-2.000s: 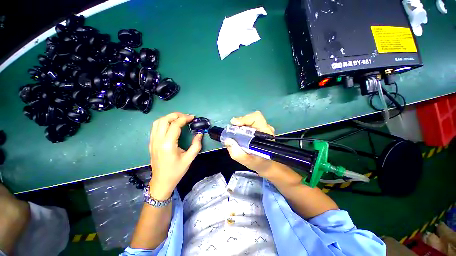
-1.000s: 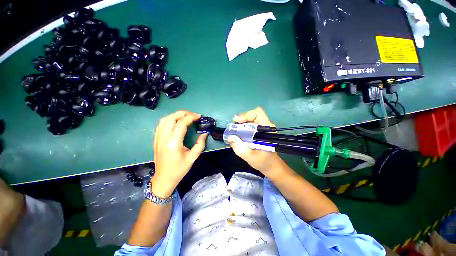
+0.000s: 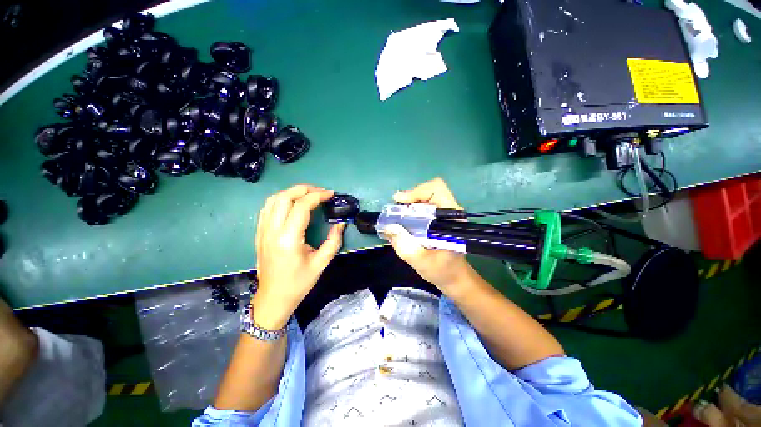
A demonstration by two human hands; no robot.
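Note:
My left hand (image 3: 292, 238) holds a glossy black housing (image 3: 340, 208) between thumb and fingertips, just above the bench near its front edge. My right hand (image 3: 427, 242) is closed around the front of the black glue syringe (image 3: 492, 238), over its clear and white sleeve. The syringe lies nearly level, its front end at the right side of the housing; the needle tip is too small to make out. A green adapter (image 3: 547, 250) with a pale hose (image 3: 602, 260) is at the syringe's rear. A heap of similar black housings (image 3: 158, 117) lies on the bench at the left.
The black glue controller (image 3: 597, 75) stands on the green bench (image 3: 350, 142) at the back right. Torn white paper (image 3: 413, 58) lies left of it. Clear plastic (image 3: 188, 342) with small black parts is below the bench edge. A round black stool (image 3: 663, 292) and red crate (image 3: 730, 217) are at right.
The view has shifted slightly. The syringe has swung to a more level angle, its rear end now higher than two seconds ago. Both hands keep their holds.

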